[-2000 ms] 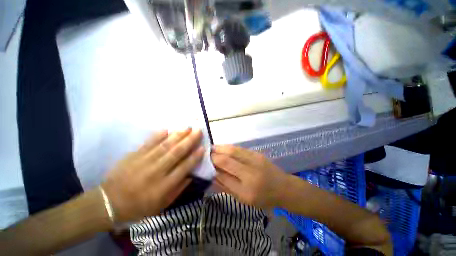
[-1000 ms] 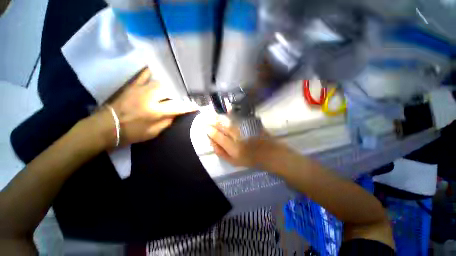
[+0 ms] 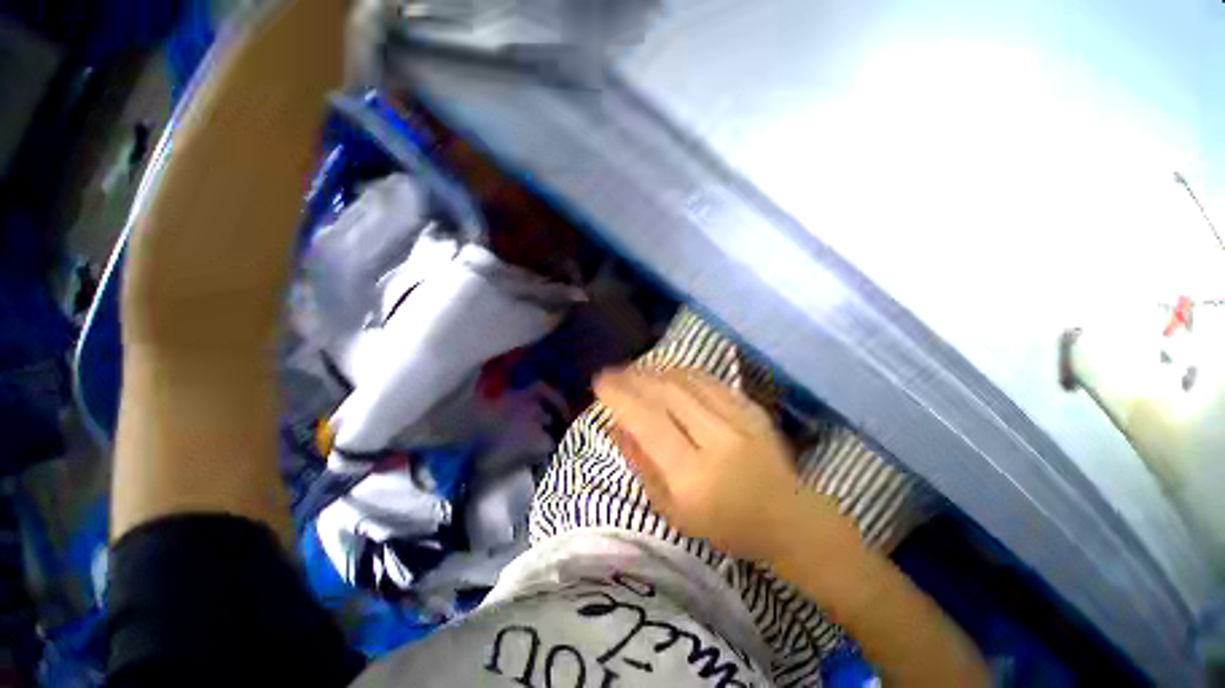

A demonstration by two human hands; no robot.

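My right hand [image 3: 705, 457] is over the striped clothing [image 3: 591, 470] on my lap, below the table's front edge, with no cloth seen in it. My left forearm reaches up along the left side and is cut off by the top edge, so my left hand is out of the picture. Sewn pieces [image 3: 450, 336], white with dark and red parts, lie heaped below the table at the left.
The white table [image 3: 927, 161] with its grey front edge [image 3: 806, 289] runs diagonally from upper left to lower right. A pale machine part with small red marks [image 3: 1178, 317] shows at the far right. Blue material surrounds the heap.
The view has swung left and down. The needle area, scissors and dark panel have left the picture. My right hand has moved off the cloth to my lap; my left arm now reaches up and away.
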